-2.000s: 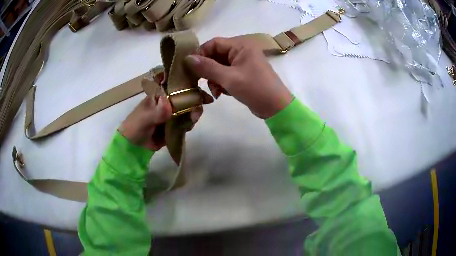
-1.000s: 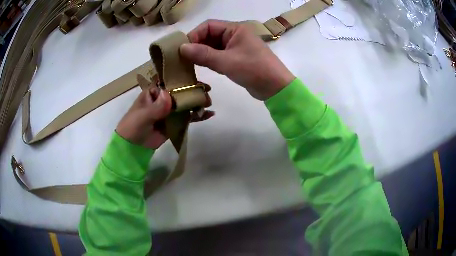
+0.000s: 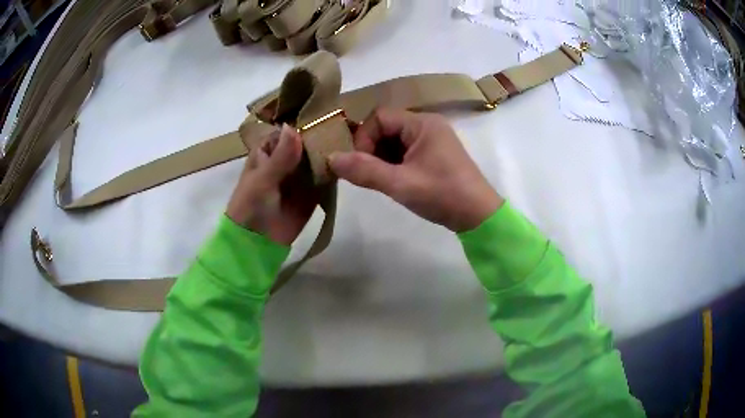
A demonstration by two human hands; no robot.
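A tan webbing strap (image 3: 309, 90) stands up in a loop through a gold slide adjuster buckle (image 3: 323, 121). My left hand (image 3: 274, 180) is shut on the strap just left of the buckle. My right hand (image 3: 421, 163) pinches the webbing below the buckle between thumb and fingers. Part of the strap runs under my left forearm to a gold hook (image 3: 41, 246) at the left. Another tan length (image 3: 163, 170) lies behind my left hand. To the right, a tan length (image 3: 433, 91) with a reddish-brown leather tab (image 3: 505, 82) ends in a gold hook (image 3: 582, 51). My left fingertips are partly hidden.
Folded tan bundles (image 3: 294, 23) lie at the far side of the white table (image 3: 392, 326). Long tan straps (image 3: 41, 106) are stacked along the left edge. White paper tags (image 3: 590, 102) and crumpled clear plastic (image 3: 678, 65) lie at the right.
My right hand has moved down from the top of the loop to the webbing below the buckle. My left hand still holds the strap. The view has shifted slightly.
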